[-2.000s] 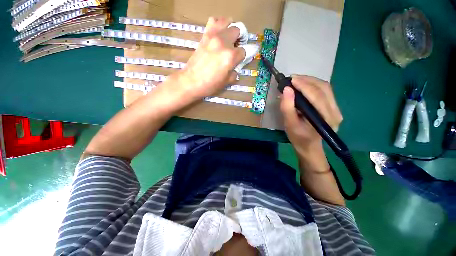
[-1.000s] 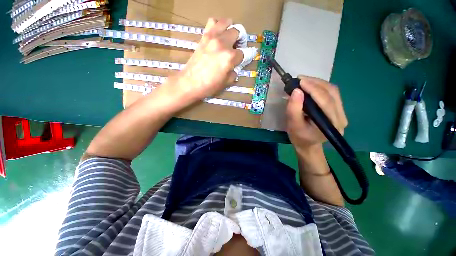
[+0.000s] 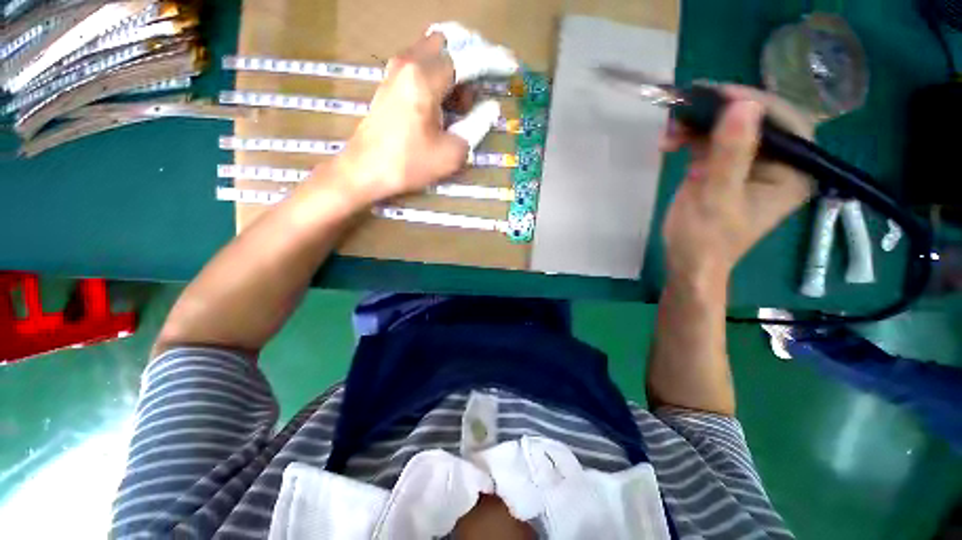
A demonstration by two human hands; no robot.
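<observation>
My left hand (image 3: 406, 132), with white finger cots on its fingertips, is over the LED strips (image 3: 306, 105) near their right ends, fingers apart; whether it holds anything is hidden. The strips lie side by side on the cardboard, their orange end tabs at the green PCB panel (image 3: 526, 158). My right hand (image 3: 733, 174) is shut on the soldering iron (image 3: 701, 109). The iron is blurred, its tip pointing left above the grey card (image 3: 603, 158), away from the panel.
A fanned strip stack (image 3: 106, 63) lies at the left. At the right are a clear roll (image 3: 813, 65), side cutters (image 3: 839, 243) partly behind the iron's cord, and a black box (image 3: 935, 142). A red stool (image 3: 63, 316) and another person's leg (image 3: 886, 369) show below the bench.
My right hand has moved right and up with the iron, taking the tip off the green panel. My left hand's cotted fingers have lifted and spread. The whole view has shifted slightly.
</observation>
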